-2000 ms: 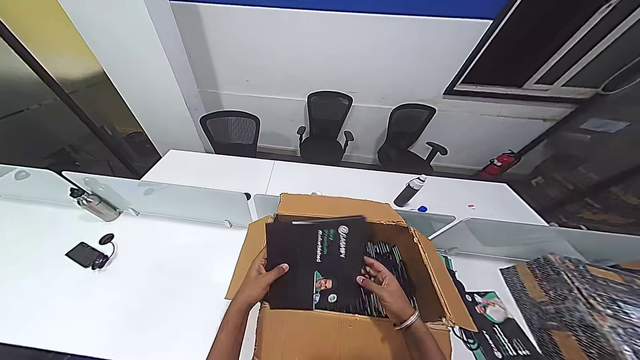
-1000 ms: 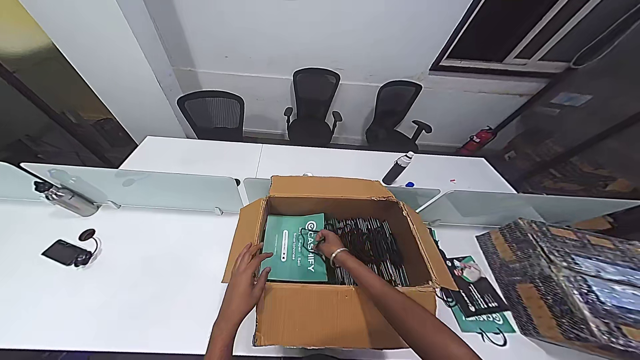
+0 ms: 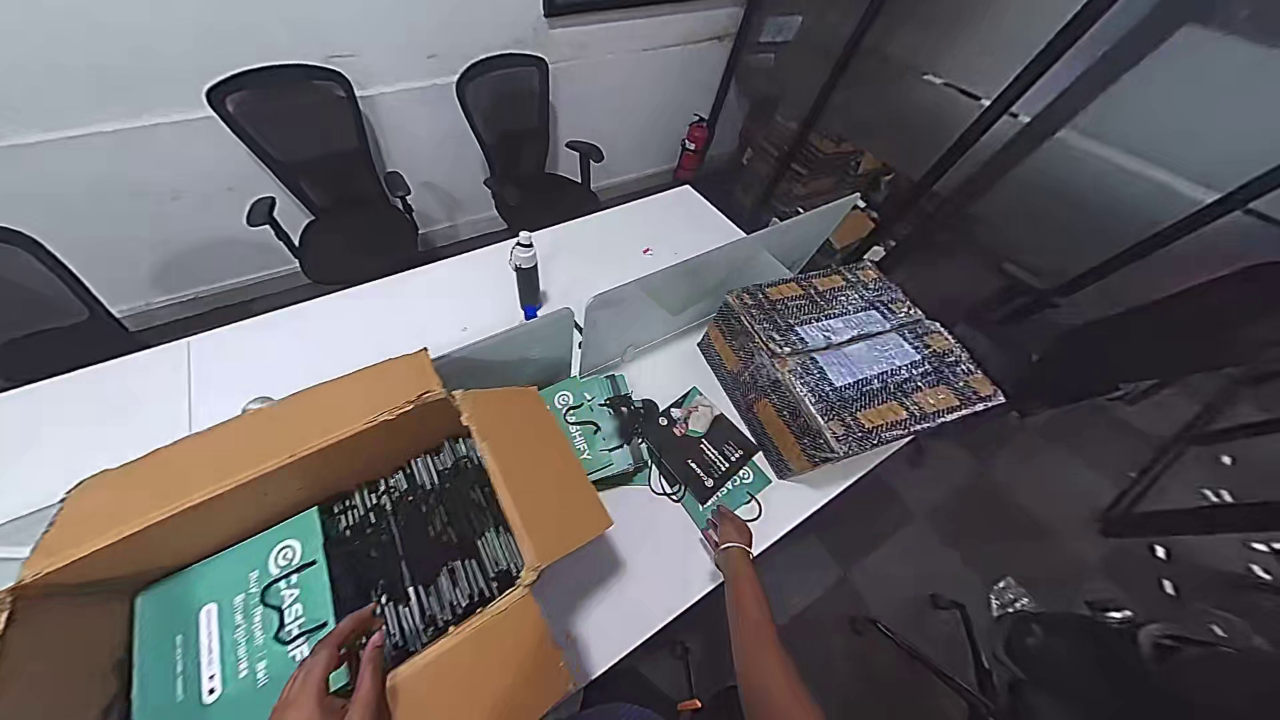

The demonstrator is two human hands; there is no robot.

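An open cardboard box (image 3: pixel 560 450) stands at the left, filled with paper carrier bags packed on edge. A green paper bag with black handles (image 3: pixel 225 625) lies flat on top inside it. My left hand (image 3: pixel 340 665) is over the box's near edge, at that bag's lower right corner; whether it grips the bag I cannot tell. On the table right of the box lie a stack of green paper bags (image 3: pixel 590 425) and a black paper bag (image 3: pixel 700 445) partly over another green bag (image 3: pixel 735 495). My right hand (image 3: pixel 728 535) touches the near edge of this green bag; its grip is unclear.
A tape-wrapped carton (image 3: pixel 850 365) stands on the white table (image 3: pixel 630 570) at the right. Behind the bags run frosted glass dividers (image 3: pixel 690 290), with a dark bottle (image 3: pixel 526 275) beyond them. Office chairs (image 3: pixel 310 170) and a fire extinguisher (image 3: pixel 692 148) are farther back.
My right hand has moved from inside the box to the bags on the table at the right. The view has swung right. The green bag still lies on top in the box.
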